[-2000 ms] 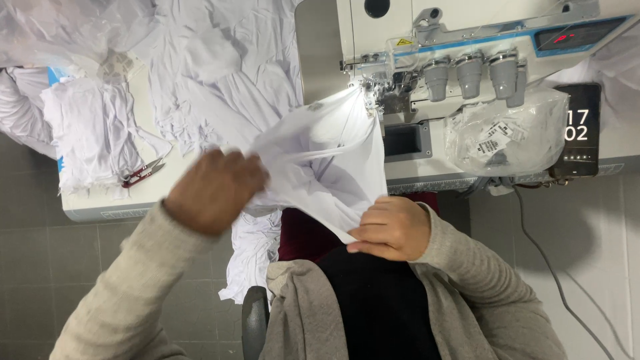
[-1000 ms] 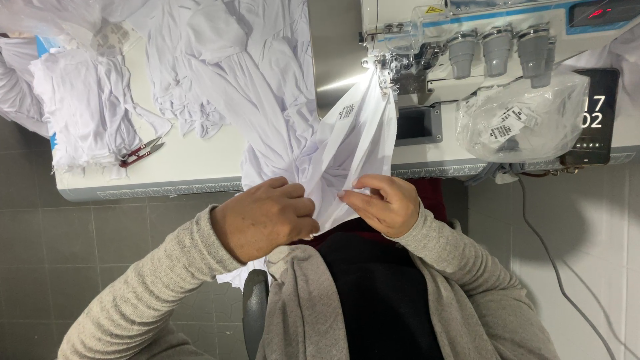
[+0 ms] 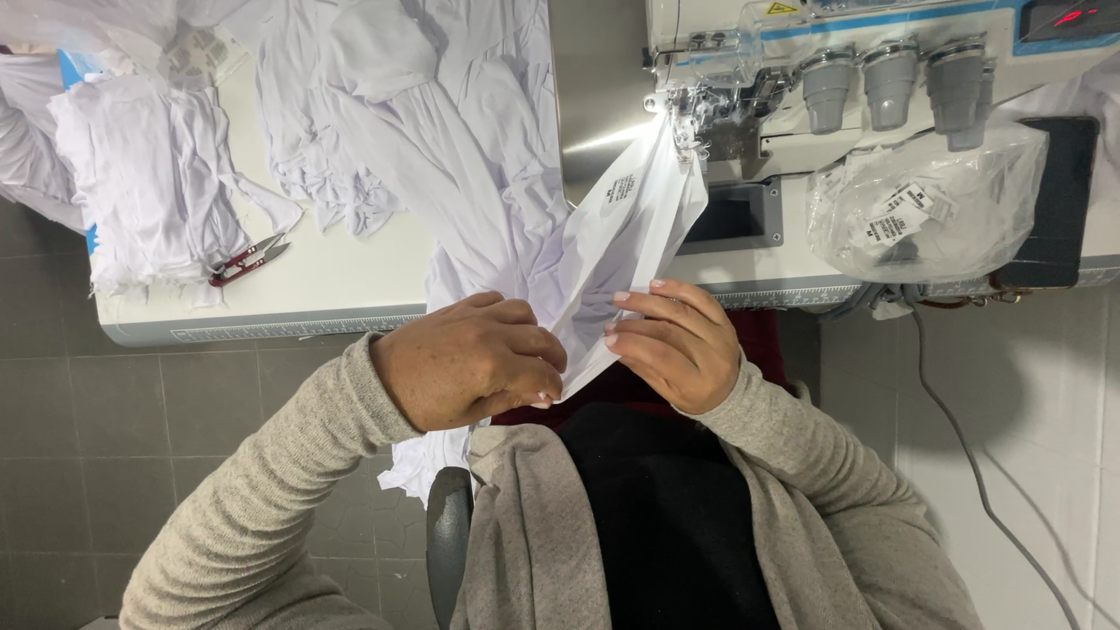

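White knit fabric (image 3: 604, 236) runs from the needle area of a sewing machine (image 3: 700, 96) down to both hands, its upper end at the lit presser foot. My left hand (image 3: 490, 359) grips the lower corner of the fabric between thumb and fingers. To its right, my right hand (image 3: 678, 341) lies along the folded edge, fingertips on the cloth; whether it pinches the cloth is unclear. Printed writing shows on the fabric's inner face. More white fabric (image 3: 394, 114) spreads over the table left of the machine.
Red-handled thread snips (image 3: 249, 261) lie beside a stack of white cut pieces (image 3: 149, 184) on the left. A clear plastic bag of printed labels (image 3: 927, 210) rests at right, partly over a dark phone (image 3: 1054, 201). A ruler strip follows the table edge (image 3: 350, 322). A cable hangs at right.
Two seconds ago the hands were farther apart, with the fabric stretched wide between them. They have since come closer together, and the print on the fabric has come into view.
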